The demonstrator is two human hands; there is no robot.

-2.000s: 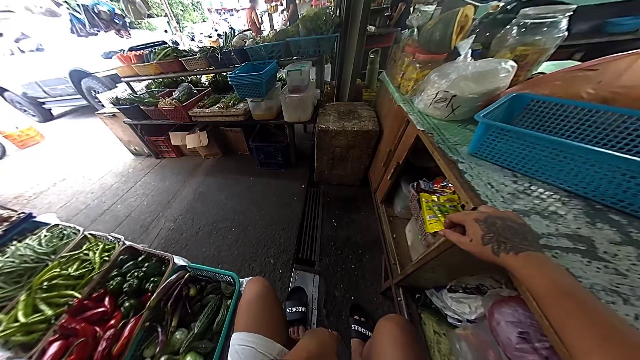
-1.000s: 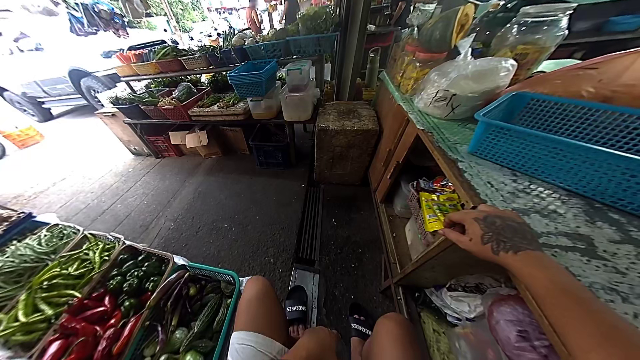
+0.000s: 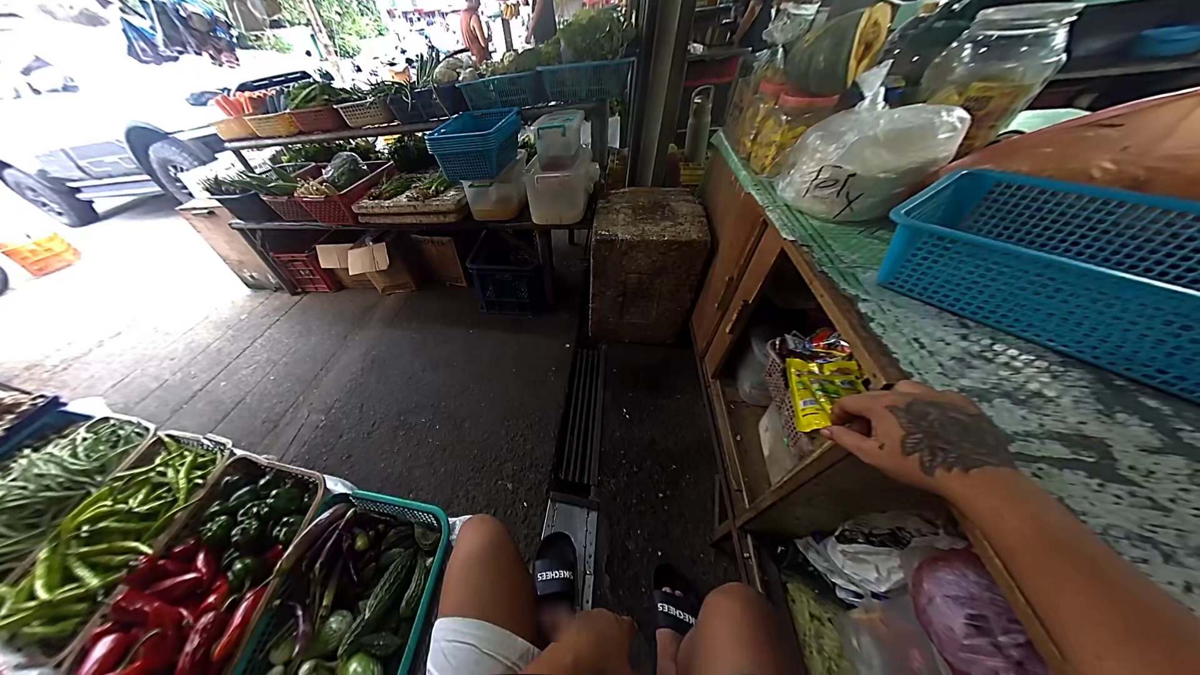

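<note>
My right hand, tattooed on its back, reaches over the counter's edge at the right. Its fingertips are at yellow sachets in a small basket inside the open wooden cabinet; whether they pinch a sachet or the wood beside it is hard to tell. My left hand rests low between my knees at the bottom edge, its fingers mostly hidden. A blue plastic basket sits on the worn green counter, to the right of the right hand.
Baskets of green chillies, red peppers and eggplants with bitter gourds fill the lower left. A vegetable rack and a worn block stand ahead. On the counter are a tied plastic bag and a glass jar.
</note>
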